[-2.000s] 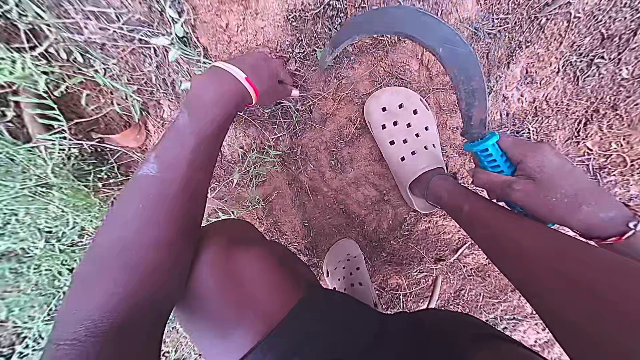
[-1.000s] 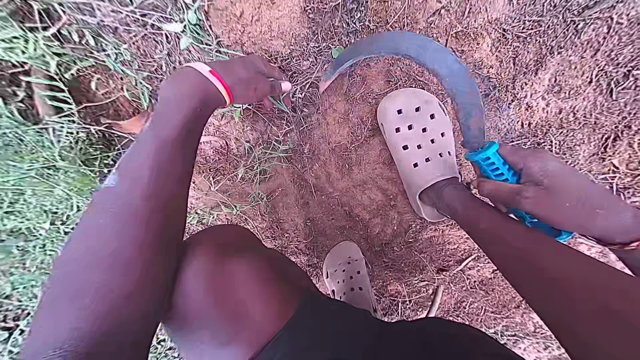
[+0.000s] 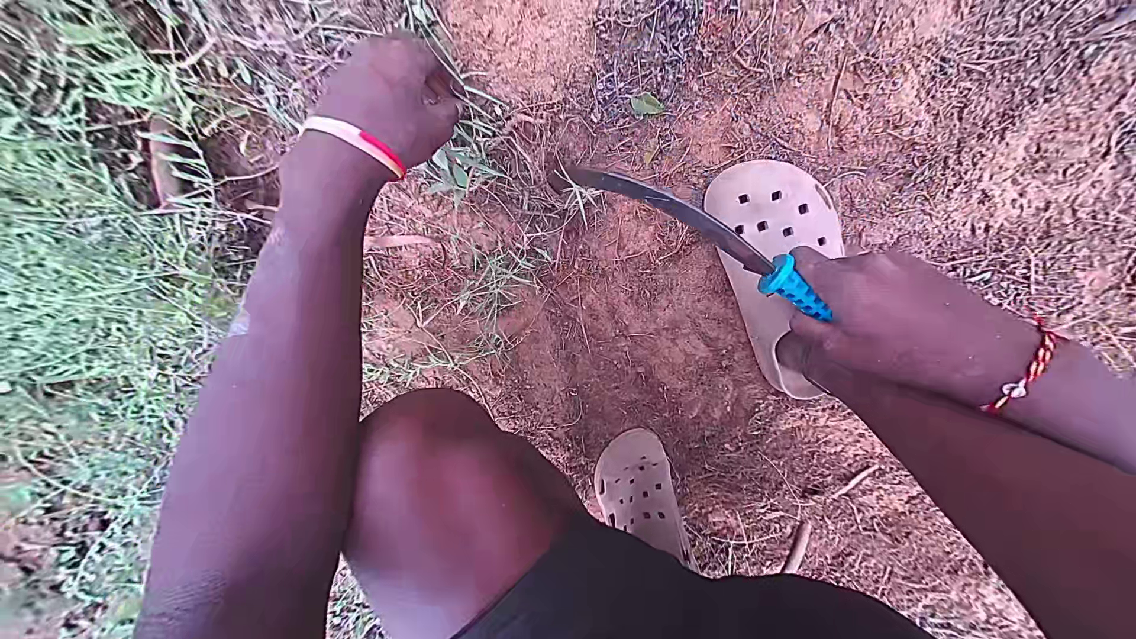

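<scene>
My right hand [image 3: 905,319] grips the blue plastic handle of a sickle [image 3: 679,211]. Its dark curved blade points left over the soil, and the tip is among thin grass stems between my hands. The blade passes just beside the toe of a beige clog. My left hand [image 3: 395,102], with a white, red and yellow band at the wrist, is closed at the upper left. Green grass stems [image 3: 470,102] come out beside its curled fingers, which seem to hold them; the fingertips are partly hidden.
Beige perforated clogs are on my feet, one [image 3: 772,213] near the blade and one [image 3: 641,488] lower down. Dense green grass [image 3: 89,266] grows on the left. Reddish soil with dry stems lies around, and a short stick [image 3: 797,548] rests near the bottom.
The sickle has swung from a raised arc beyond the clog to low across the soil, its tip toward the grass. My right hand has moved left with it. My left hand has closed by the stems.
</scene>
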